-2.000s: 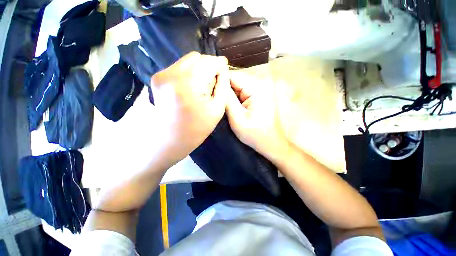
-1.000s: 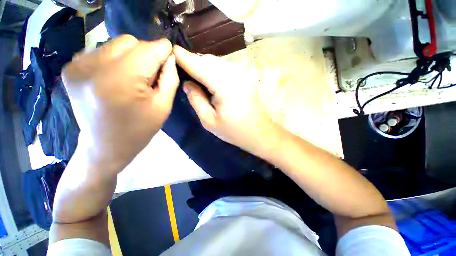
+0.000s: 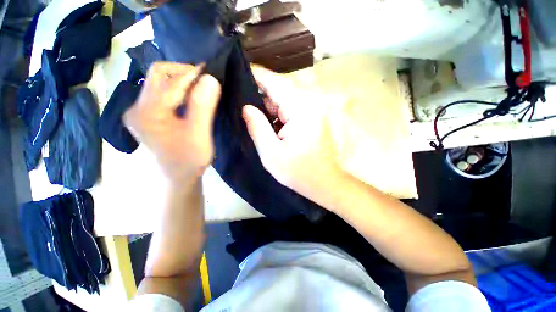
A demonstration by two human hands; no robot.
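A long black fabric piece [image 3: 235,137] runs from the needle area at top centre down over the table's front edge. My left hand [image 3: 177,116] pinches its left side with thumb and finger, just below the machine. My right hand [image 3: 292,131] holds its right side, thumb on top and the other fingers partly hidden. The presser foot area [image 3: 230,27] is dark and blurred at top centre, so the needle cannot be made out.
A brown ridged block [image 3: 280,39] stands right of the needle area. The white machine body [image 3: 390,30] fills the top right, with red and black snips [image 3: 517,46] and a black cord. Stacked pouch pieces [image 3: 64,237] lie lower left, loose black pieces [image 3: 76,122] above them.
The hands were close together at the fabric's edge; now they are apart, with black fabric showing between them. The whole view shifted left and back.
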